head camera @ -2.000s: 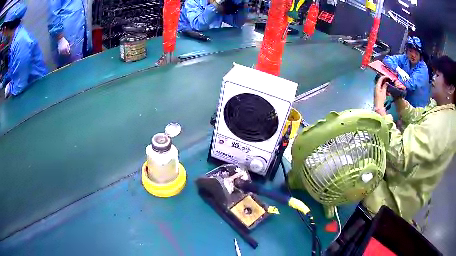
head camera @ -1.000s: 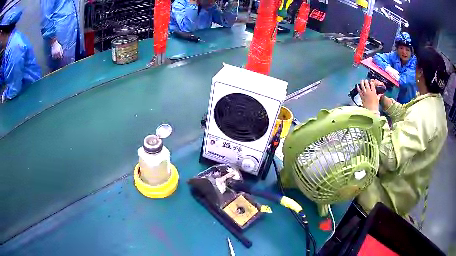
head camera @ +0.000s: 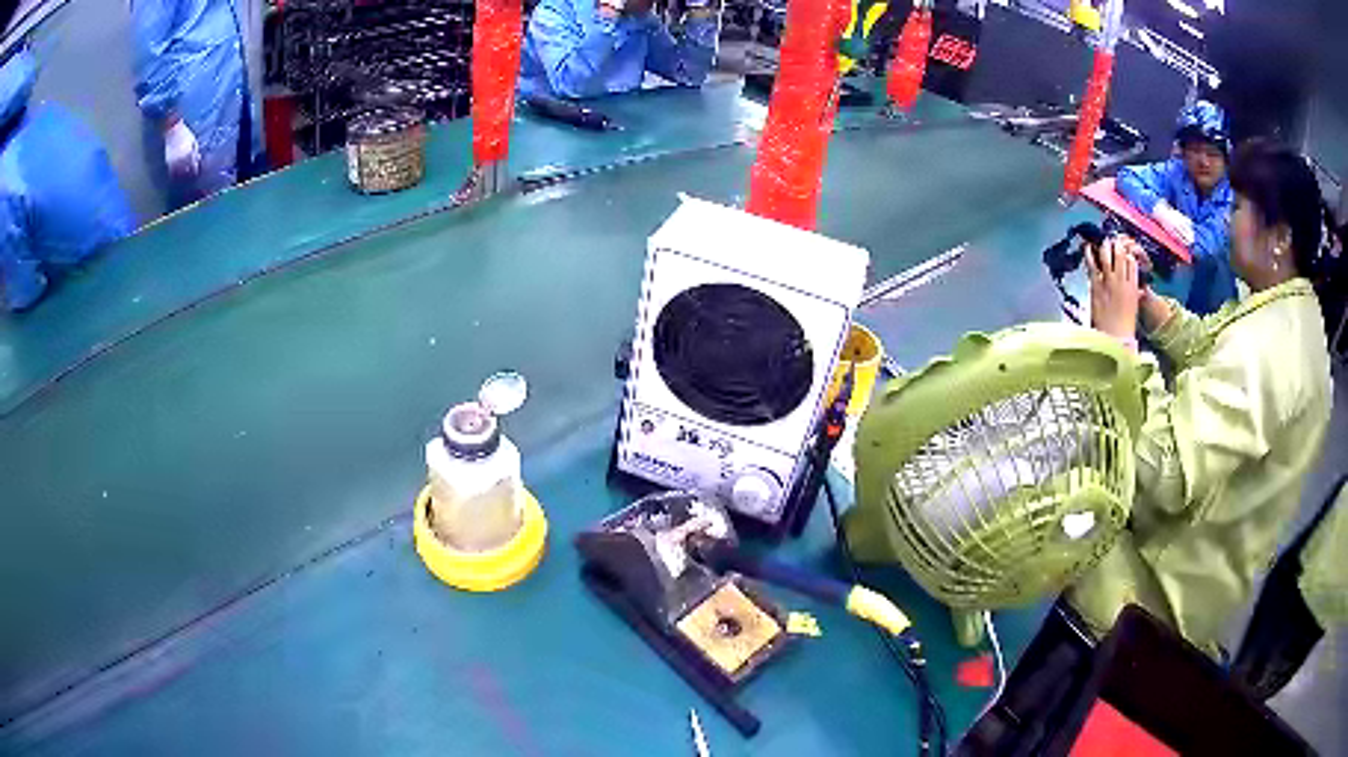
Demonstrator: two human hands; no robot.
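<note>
Neither of my hands is in the picture. Nearest in front of me, the soldering iron (head camera: 806, 577) rests in its black stand (head camera: 665, 606), its yellow cable end pointing right. A yellowish sponge (head camera: 727, 626) lies in the stand's tray. To the left, a whitish bottle (head camera: 473, 493) with its round lid flipped open stands upright in a yellow round holder (head camera: 484, 567). Behind the stand is the white air blower (head camera: 744, 266) with a round black grille. A thin silver pointed tool (head camera: 698, 732) is cut off by the bottom edge.
A green fan (head camera: 1005, 466) and a black bin (head camera: 1183, 695) with red inside stand at the right. A person in light green (head camera: 1242, 429) holds a dark camera. Beyond the conveyor belt (head camera: 340, 370) are a jar (head camera: 385, 153), red-wrapped posts (head camera: 798, 119) and people in blue smocks.
The view has shifted slightly. The person at the far left has leaned over, and the person in green has turned and lowered the camera from the face. The station's items have not moved.
</note>
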